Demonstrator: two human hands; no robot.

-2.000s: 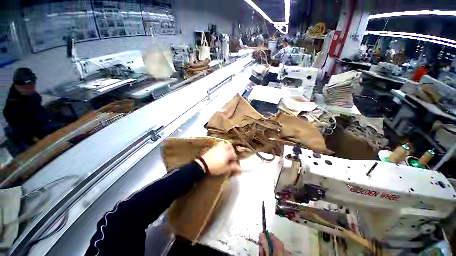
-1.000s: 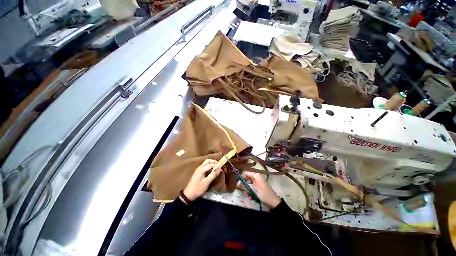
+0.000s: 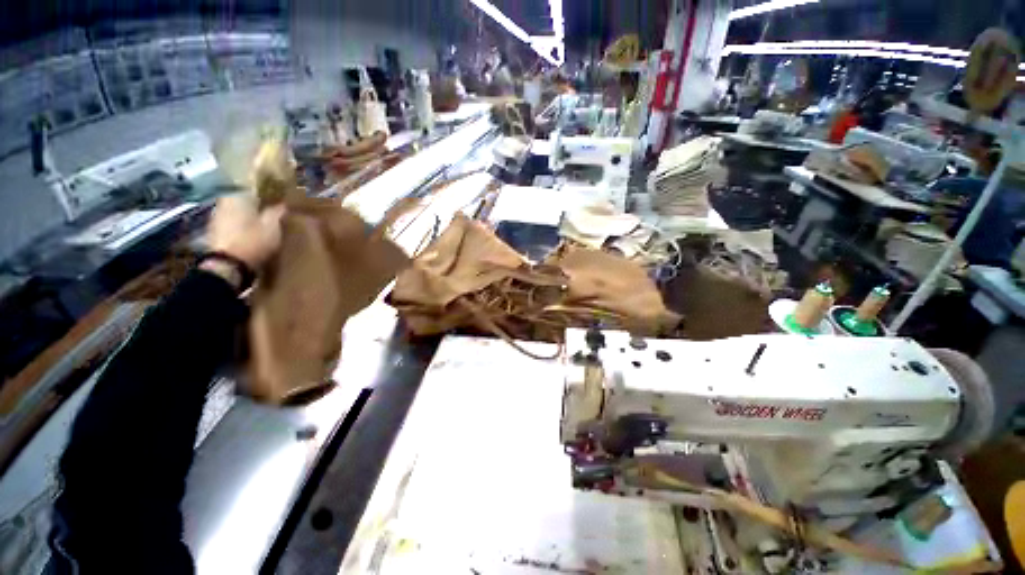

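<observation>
My left hand [image 3: 245,234] is raised over the long metal-topped bench at the left, shut on a brown tote bag [image 3: 309,298] that hangs down, blurred. My right hand is out of the picture. The white Golden Wheel sewing machine [image 3: 776,399] stands at the right, with a tan binding tape [image 3: 742,505] lying across its bed. A heaped pile of brown bags [image 3: 478,281] with tangled handles lies beyond the machine table.
The metal-topped bench [image 3: 242,455] runs along the left into the distance. Thread cones [image 3: 812,306] stand behind the machine. Stacked cream pieces [image 3: 686,178] and another white machine [image 3: 592,169] are farther back. A yellow sign [image 3: 991,70] is on a pole at the right.
The bag has moved from the machine table's front edge up and left over the bench in my left hand. My right hand and the snips have left the picture. The view has tilted up.
</observation>
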